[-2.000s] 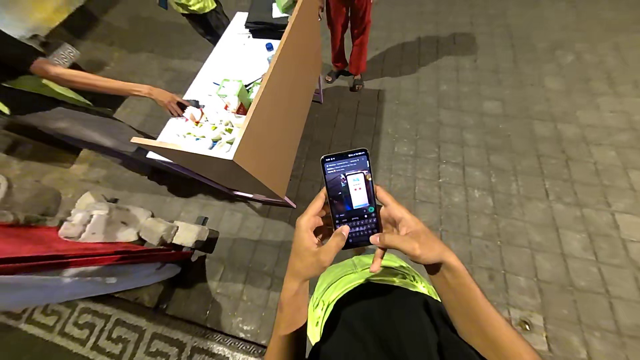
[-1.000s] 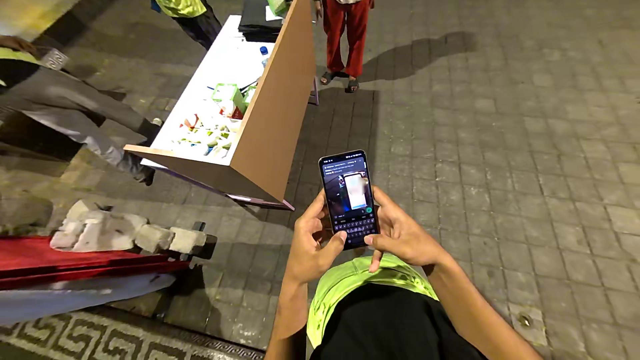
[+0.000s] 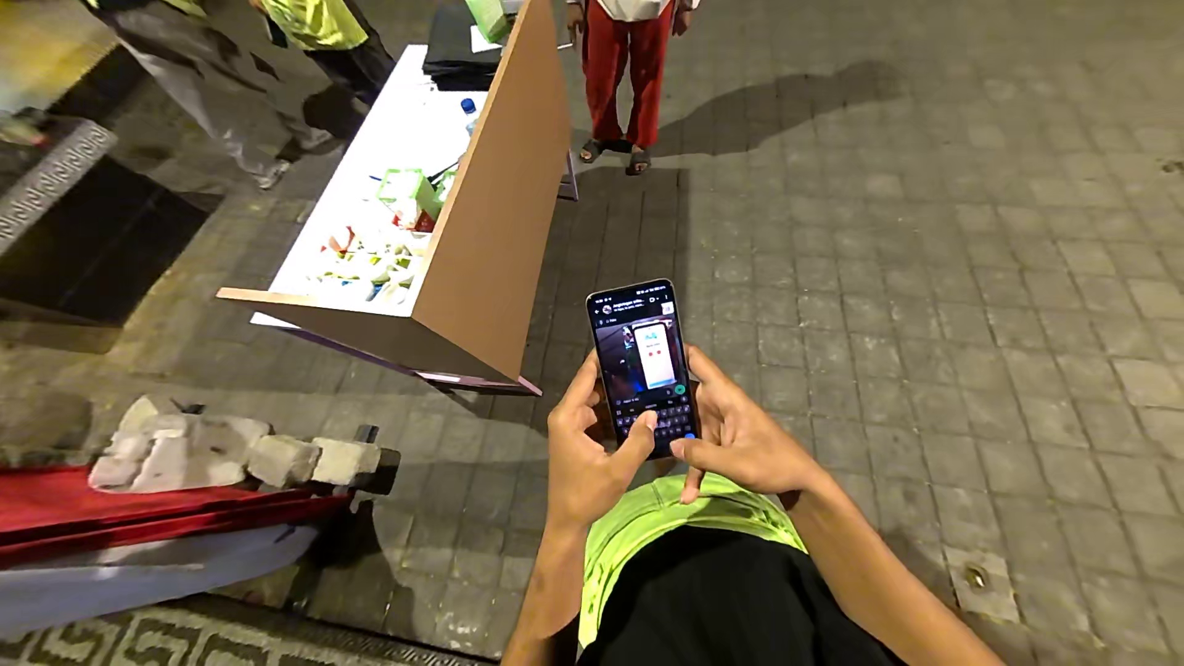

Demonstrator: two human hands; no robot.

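Note:
A smartphone [image 3: 645,370] is held upright between both my hands, its screen lit with a picture and an on-screen keyboard. My left hand [image 3: 587,449] grips its left edge, with the thumb over the keyboard. My right hand [image 3: 740,430] holds the lower right edge, the thumb at the keyboard's lower right corner and one finger below the phone. Beneath my hands are a bright yellow-green garment [image 3: 689,504] and black cloth [image 3: 731,601] on my own body.
A white-topped table [image 3: 370,166] with a tan side panel [image 3: 499,213] bears small items, green boxes [image 3: 404,190] and a bottle [image 3: 469,109]. A person in red trousers [image 3: 629,69] stands beyond it. Stone blocks [image 3: 199,449] weigh on red cloth [image 3: 120,504], lower left. Paving [image 3: 860,277] lies right.
The person left of the table, whose arm reached over it two seconds ago, has moved away toward the top left. My left thumb has shifted on the keyboard; both hands keep their hold.

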